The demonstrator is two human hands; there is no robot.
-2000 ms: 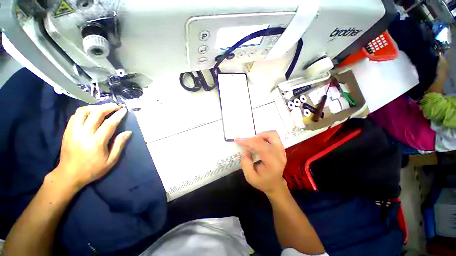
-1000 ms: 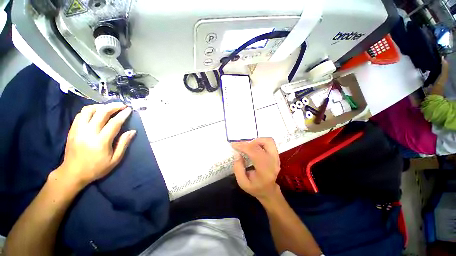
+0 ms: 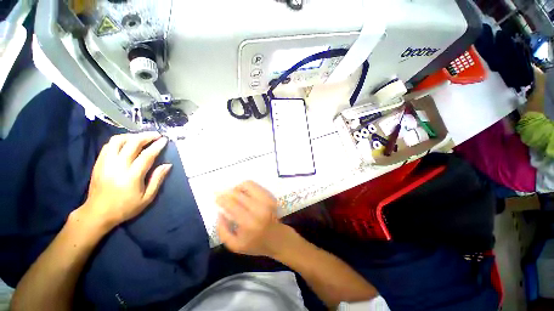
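Observation:
Navy garment cloth [image 3: 155, 243] lies over the left of the table and hangs over its front edge. My left hand [image 3: 127, 176] rests flat on the cloth, fingertips close to the presser foot [image 3: 163, 115]; it grips nothing. My right hand [image 3: 248, 218] is slightly blurred above the table's front edge, between the cloth and the phone, fingers curled; I cannot tell if they are fully closed. The smartphone [image 3: 293, 138] lies on the table with a lit white screen, untouched.
The white sewing machine [image 3: 200, 30] spans the back. Black-handled scissors [image 3: 248, 107] lie left of the phone. An open tool box [image 3: 434, 115] with pens and bobbins is right. A red basket [image 3: 381, 212] with dark cloth is beside the table. A person's sleeve [image 3: 536, 133] shows far right.
My right hand has left the phone's lower edge and moved left towards the cloth, its fingers curling. My left hand stays on the cloth. The view has shifted slightly.

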